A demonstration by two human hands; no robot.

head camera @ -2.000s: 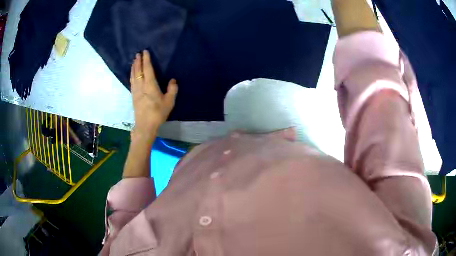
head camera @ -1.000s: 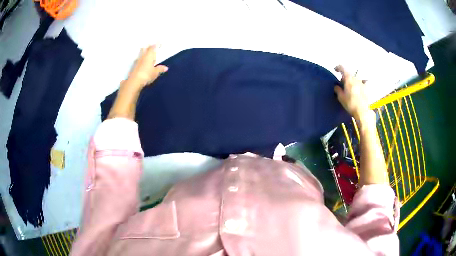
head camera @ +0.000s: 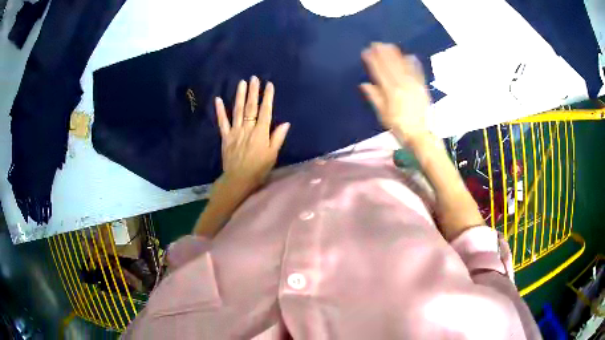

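Note:
A navy garment panel (head camera: 318, 86) lies flat on the white table (head camera: 491, 73) right in front of my body. Its far edge has a curved scoop, and a small yellowish chalk mark (head camera: 192, 99) shows on its left part. My left hand (head camera: 251, 136) lies flat on the panel near its front edge, fingers spread, a ring on one finger, holding nothing. My right hand (head camera: 401, 93) is over the panel's right part, slightly blurred, fingers somewhat apart, with nothing visible in it. A small stepped edge shows beside my right hand.
Navy offcuts with fringed edges (head camera: 46, 113) lie at the left, beside a tan scrap (head camera: 80, 124). A second navy cloth (head camera: 564, 33) lies at the far right. Yellow wire racks stand below the table edge at right (head camera: 538, 192) and left (head camera: 93, 269).
The panel has been turned, so its scoop now faces away from me and the chalk mark shows. Both hands have moved from its far edge onto its surface.

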